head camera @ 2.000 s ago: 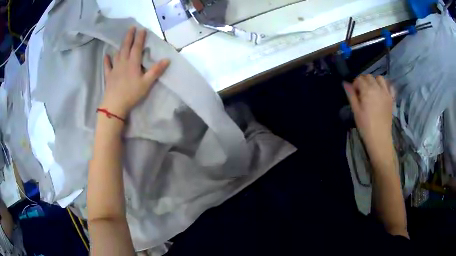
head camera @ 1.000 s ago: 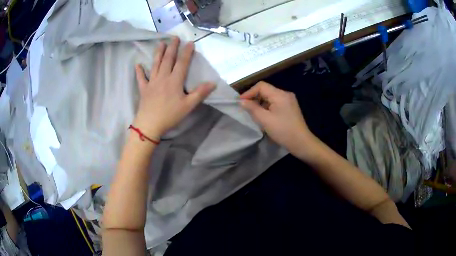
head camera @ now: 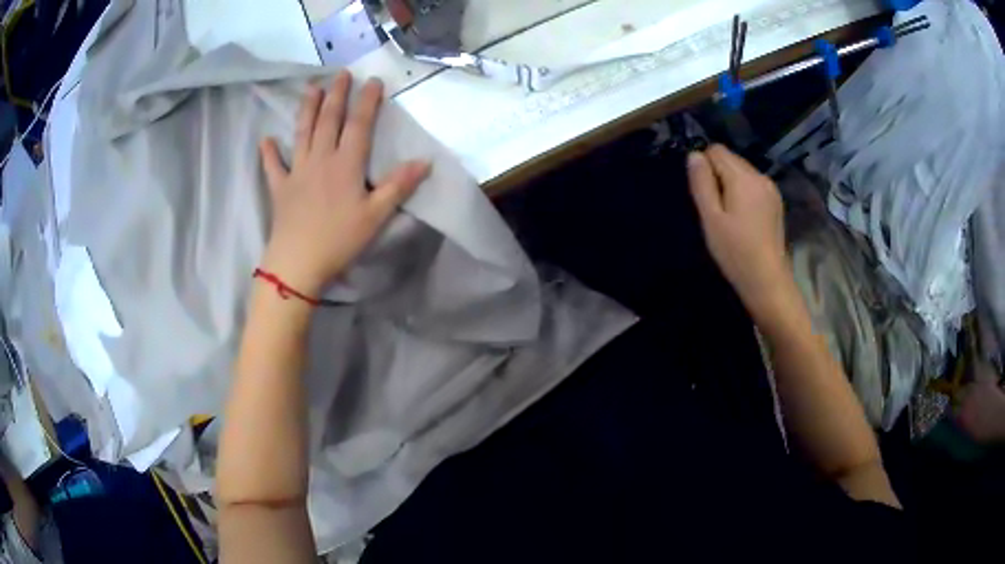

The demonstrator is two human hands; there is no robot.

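Observation:
A large light grey garment panel point(head camera: 176, 220) lies over the left part of the table and drapes over its front edge, with a pointed corner hanging at the right. My left hand point(head camera: 331, 187) rests flat on the cloth, palm down, fingers apart. My right hand point(head camera: 736, 204) is in the air right of the cloth, below the table edge, fingers curled with thumb against them. Whether it holds anything small cannot be seen.
The machine's metal plate and foot area point(head camera: 424, 33) is at the top. A measuring tape point(head camera: 617, 83) runs along the table. A clamp rod point(head camera: 827, 61) with blue clips juts out right. Hanging strips point(head camera: 909, 165) and a grey-green cloth bundle point(head camera: 860, 297) are at the right.
My right hand has let go of the cloth edge and moved right, away from it. The cloth corner has dropped. My left hand has shifted slightly left.

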